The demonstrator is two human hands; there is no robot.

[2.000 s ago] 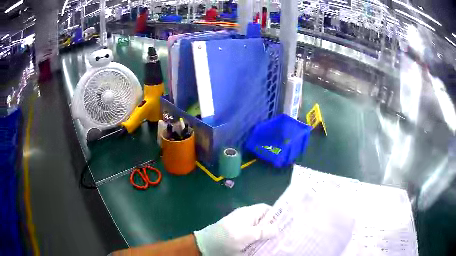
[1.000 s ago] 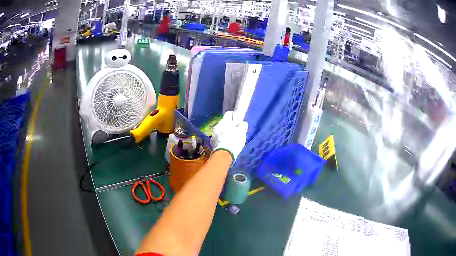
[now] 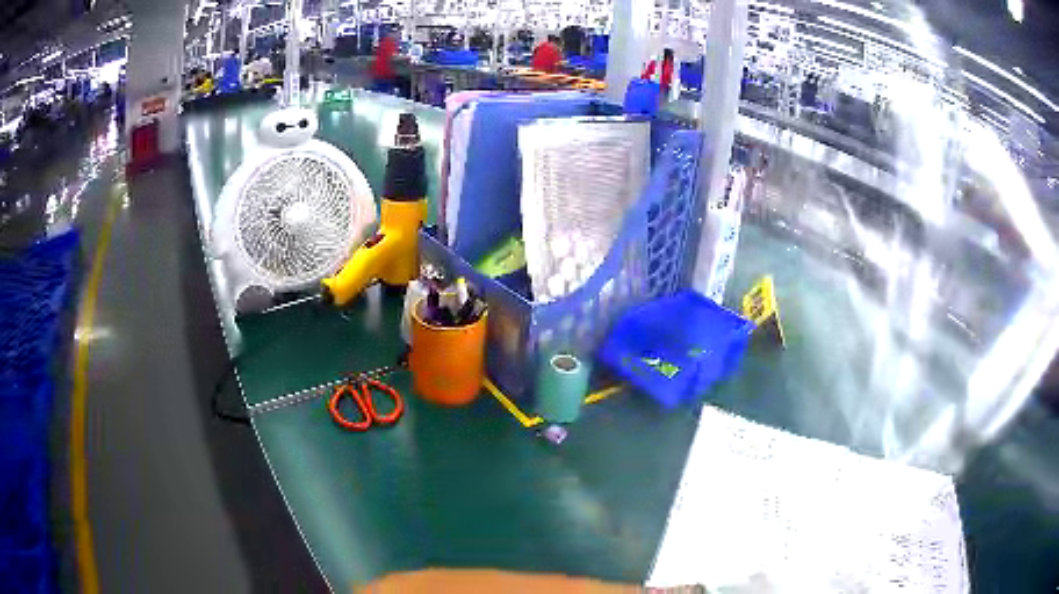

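Observation:
White printed sheets [image 3: 819,505] lie on the green bench at the lower right, cut off by the bottom edge. A blue perforated file holder [image 3: 511,331] stands further back with blue folders [image 3: 488,174] and a printed sheet [image 3: 584,186] upright in it. A strip of my left forearm [image 3: 511,582] crosses the bottom edge. My left hand is almost wholly cut off near the lower left corner of the sheets, so its grip cannot be told. My right hand is out of the picture.
Orange-handled scissors [image 3: 366,403], an orange pen cup [image 3: 449,362], a teal roll [image 3: 562,389] and a blue parts bin [image 3: 677,348] stand around the holder. A white fan [image 3: 296,215], a yellow heat gun [image 3: 389,244] and a yellow sign [image 3: 762,304] are further back.
My left hand has moved from the file holder down to the bottom edge. The blue folder with the white strip no longer shows in the holder, and the printed sheet behind it is exposed.

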